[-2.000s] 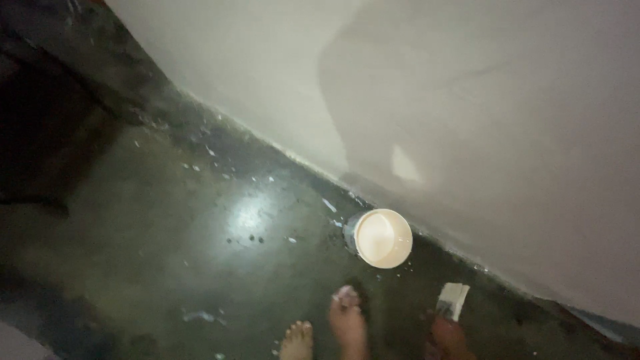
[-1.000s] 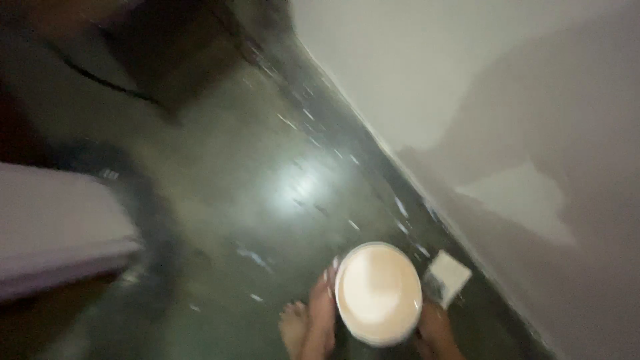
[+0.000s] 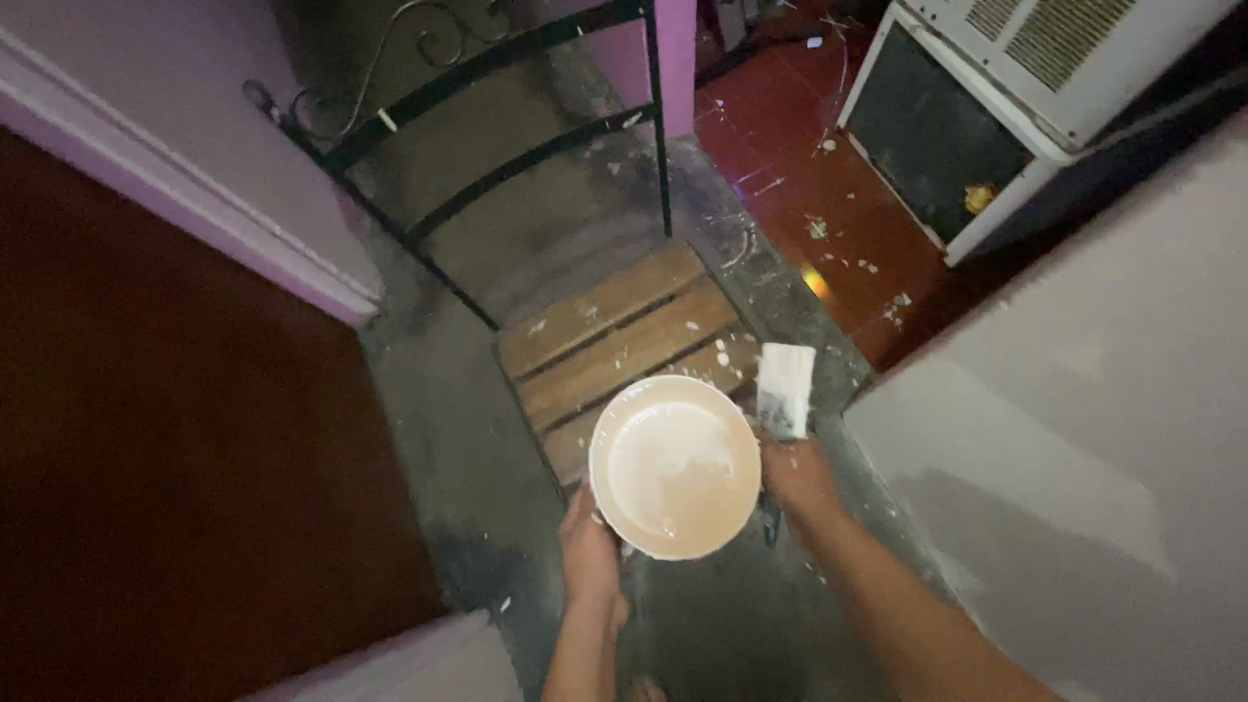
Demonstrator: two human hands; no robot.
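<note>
A round bucket of whitish paint [image 3: 675, 468] is held up between my two hands, over the near edge of a slatted wooden chair seat [image 3: 624, 341]. My left hand [image 3: 588, 546] grips the bucket's left side, its fingers partly hidden by it. My right hand [image 3: 801, 478] is at the bucket's right side and grips a paintbrush [image 3: 786, 390]; its bristles, coated in white paint, point away from me and its dark handle shows below the hand. Whether the right fingers also press on the bucket is hidden.
The chair's dark metal backrest [image 3: 531, 156] rises beyond the seat. A pale wall [image 3: 1092, 409] stands close at right, a brown panel [image 3: 195, 409] at left. Past a threshold, a white-framed appliance [image 3: 1053, 58] stands on red floor tiles [image 3: 780, 185]. Debris and white spots dot the floor.
The bucket stood on the floor by the wall two seconds ago; now both hands hold it over the chair. The view has swung to the chair and the red-tiled floor.
</note>
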